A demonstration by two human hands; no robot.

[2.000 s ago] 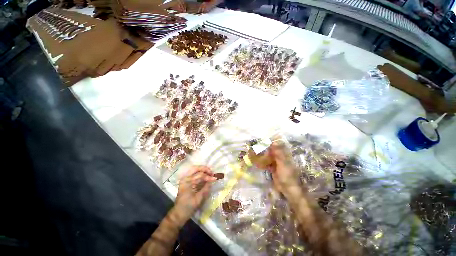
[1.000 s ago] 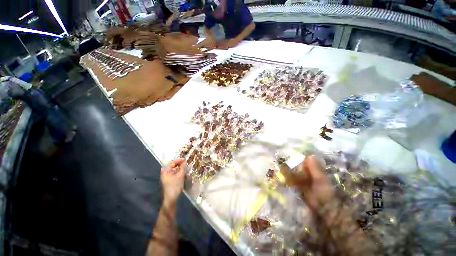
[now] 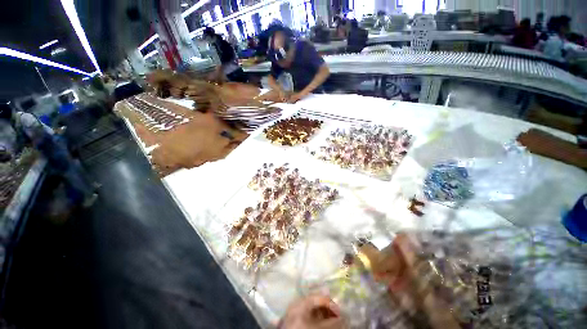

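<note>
My right hand point(image 3: 407, 270) is blurred, with its fingers closed round a tan-brown handheld piece point(image 3: 373, 258) at the lower middle. My left hand point(image 3: 312, 313) is at the bottom edge, partly cut off, fingers curled; whether it holds anything cannot be told. Small dark tabs point(image 3: 349, 259) show just left of the held piece. A broad patch of brown, shiny tabs point(image 3: 277, 215) lies up and left of my hands. A clear plastic sheet with black letters point(image 3: 484, 289) lies under and right of my right hand.
Farther back are a paler tab batch point(image 3: 365, 149), a dark batch point(image 3: 293, 130) and stray tabs point(image 3: 416, 205). A bag of small fittings point(image 3: 448, 182) and a blue container point(image 3: 577, 218) are right. Brown hides point(image 3: 193, 138) lie far left. A person point(image 3: 297, 61) leans over the table's far end.
The view has tilted up, showing more of the room. My left hand has gone from beside the tab patch to the bottom edge, nearer my right hand. My right hand keeps the brown piece.
</note>
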